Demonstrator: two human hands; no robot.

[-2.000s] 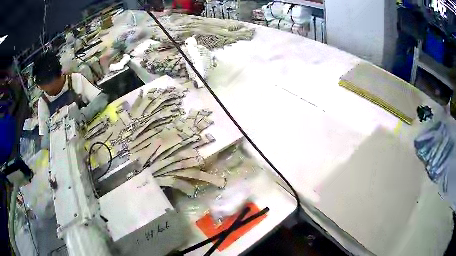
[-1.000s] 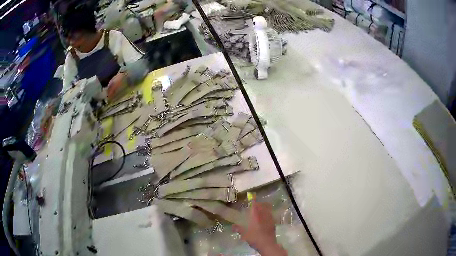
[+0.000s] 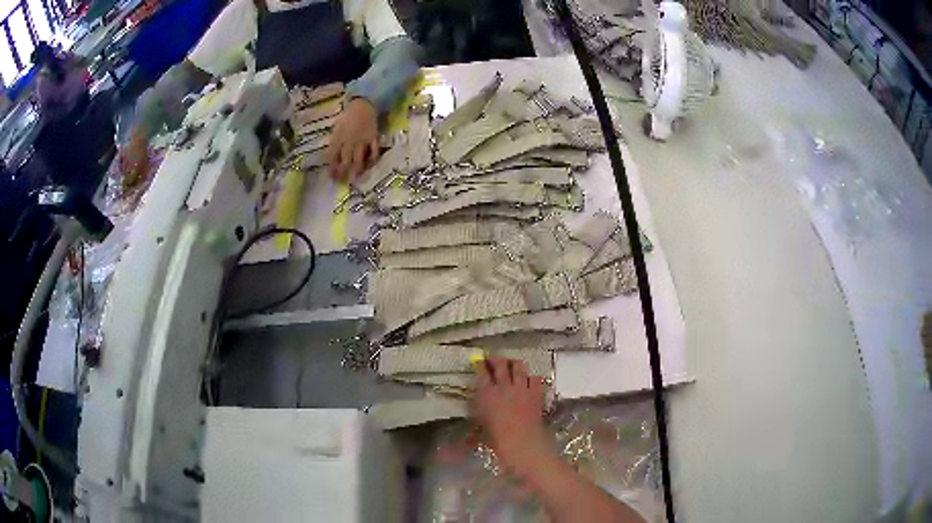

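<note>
Many grey-beige webbing straps [image 3: 439, 245] lie overlapped in a heap, with silver snap hooks mostly on their left ends and metal frames on several right ends. My right hand [image 3: 508, 409] comes in from the bottom right and rests over the lowest straps, near their right ends. A small yellow part of the thread snips [image 3: 477, 359] shows at its fingertips; the blades cannot be made out. Whether the fingers also touch a strap is unclear. My left hand is not in view.
A large white sewing machine arm [image 3: 164, 327] stands at left, with a pale box [image 3: 291, 465] below the straps. Across the table, another person's hand [image 3: 354, 141] is at the straps. A white fan [image 3: 669, 77] stands upper right. A dark cord crosses the view.
The view has swung toward the strap heap. My right hand came into view and moved up and left onto the lower straps. The other person's hand now reaches to the straps.
</note>
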